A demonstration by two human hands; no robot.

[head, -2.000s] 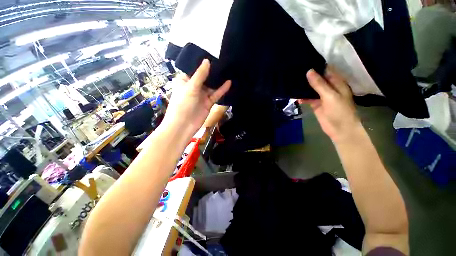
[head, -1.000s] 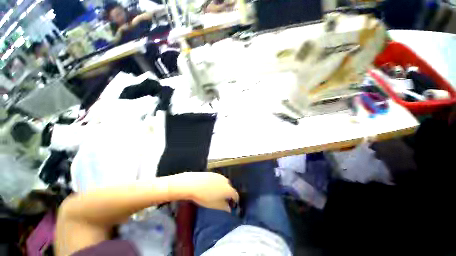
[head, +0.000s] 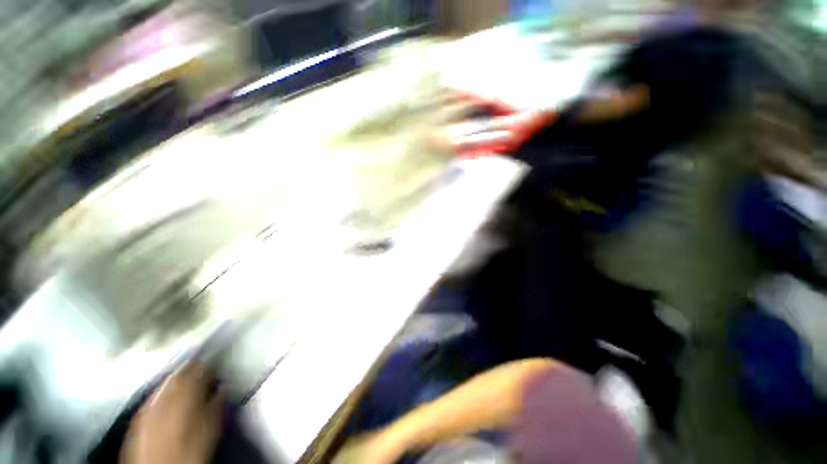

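Note:
The head view is heavily blurred. My left hand (head: 174, 419) is at the bottom left beside dark cloth (head: 238, 437) on the white machine table (head: 313, 358); whether it grips the cloth cannot be told. My right forearm (head: 453, 403), with a purple sleeve, reaches in from the bottom; the hand is cut off by the lower edge. The pale sewing machine (head: 385, 163) is a smear on the table. White and pale cloth (head: 54, 335) lies at the left.
A red basket (head: 499, 131) stands at the table's far end. The wooden table edge (head: 349, 412) runs diagonally. A heap of dark cloth (head: 544, 290) lies right of the table. Blue containers (head: 771, 362) are at the far right. Another station is at the upper left.
The view has swung right since the last frame, so the table now slants. My left hand now shows at the bottom left. My right sleeve and forearm have come into view.

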